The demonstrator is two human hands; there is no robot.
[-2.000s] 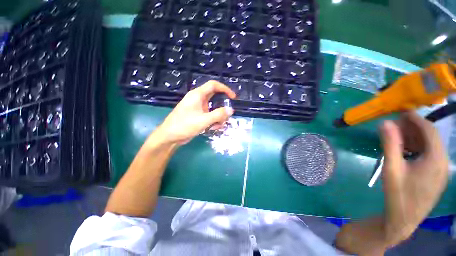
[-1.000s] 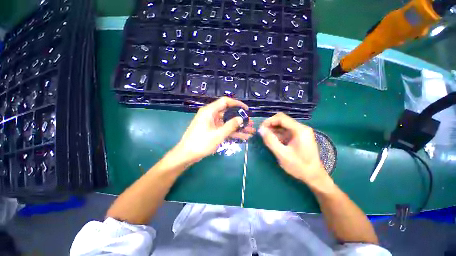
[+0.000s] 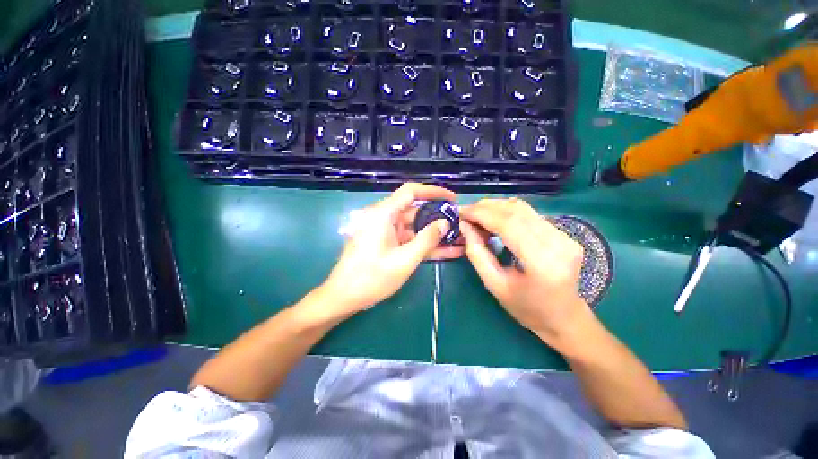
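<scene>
My left hand (image 3: 381,246) holds a round black unit (image 3: 436,222) between thumb and fingers, its face with a small pale rectangular outline turned up. My right hand (image 3: 529,260) is at the unit's right edge, thumb and fingertips pinched together and touching or nearly touching it. Whether a small part is between those fingertips cannot be told. Loose white parts (image 3: 361,222) show beside my left hand, mostly hidden by it. The screw dish (image 3: 594,260) is partly covered by my right hand.
A stacked blister tray (image 3: 377,170) of round units stands in front, more trays (image 3: 126,197) at left. The orange electric screwdriver (image 3: 717,121) hangs at right above a bag of small parts (image 3: 650,85). A black box (image 3: 767,211), white stick (image 3: 694,280) and binder clip (image 3: 731,363) are at right.
My right hand left the screwdriver area and came to the unit; since one second ago it has closed in on the unit's edge. The screwdriver swung up, then back down. The view has shifted.
</scene>
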